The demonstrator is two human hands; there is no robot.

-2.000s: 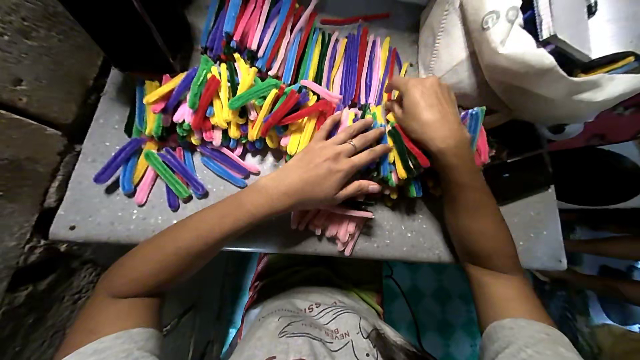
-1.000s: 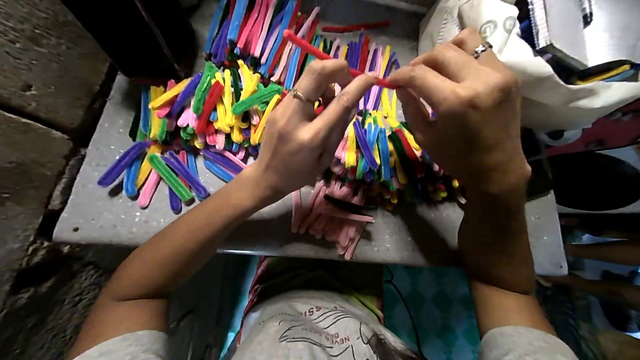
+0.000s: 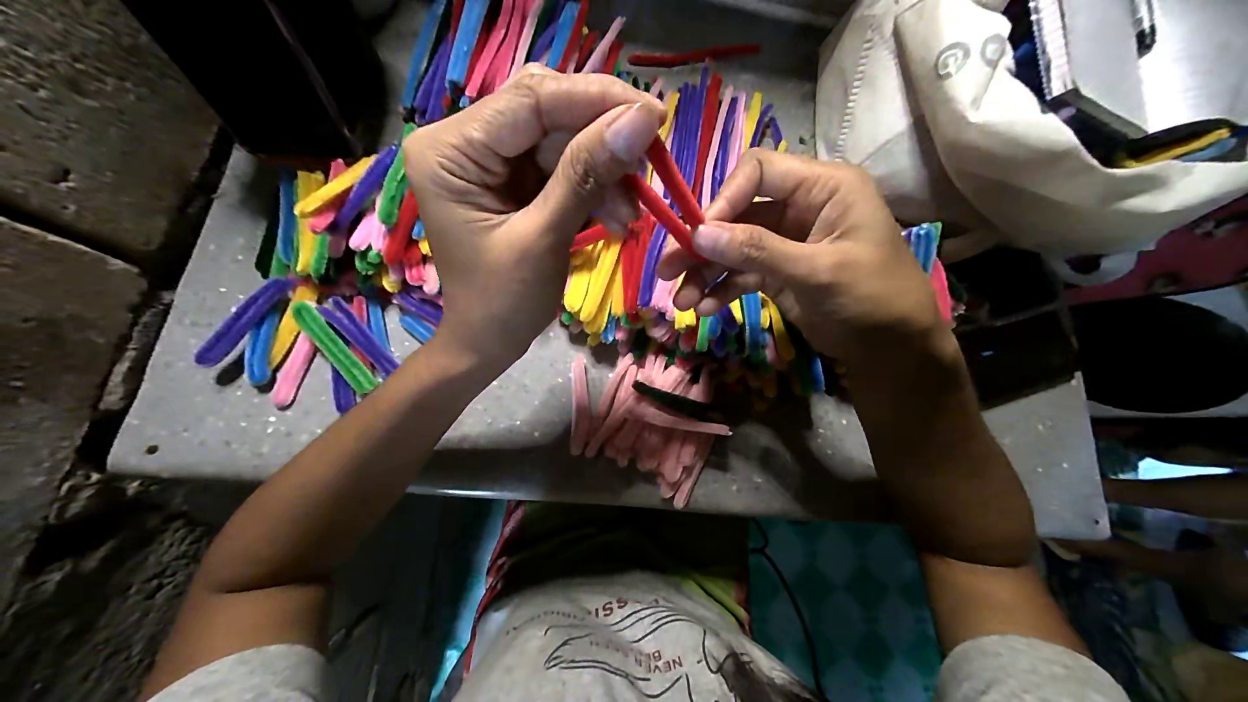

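Note:
A red pipe cleaner, bent into a narrow loop, is pinched between both hands above the table. My left hand holds its upper end between thumb and index finger; my right hand grips the lower end with its fingertips. Beneath them lie bundles of folded pipe cleaners in purple, yellow, red, pink, blue and green. A pile of short pink pipe cleaners, with a dark green one on top, rests near the front edge. More folded pieces, among them a green one, are spread at the left.
The speckled grey table ends just before my body. At the right stands an off-white fabric bag with a spiral notebook by its opening. A black object stands at the back left, and a red pipe cleaner lies behind the bundles.
Two seconds ago both hands were down on the bundles. They then rose with a red pipe cleaner stretched fairly straight between them; now it is bent double.

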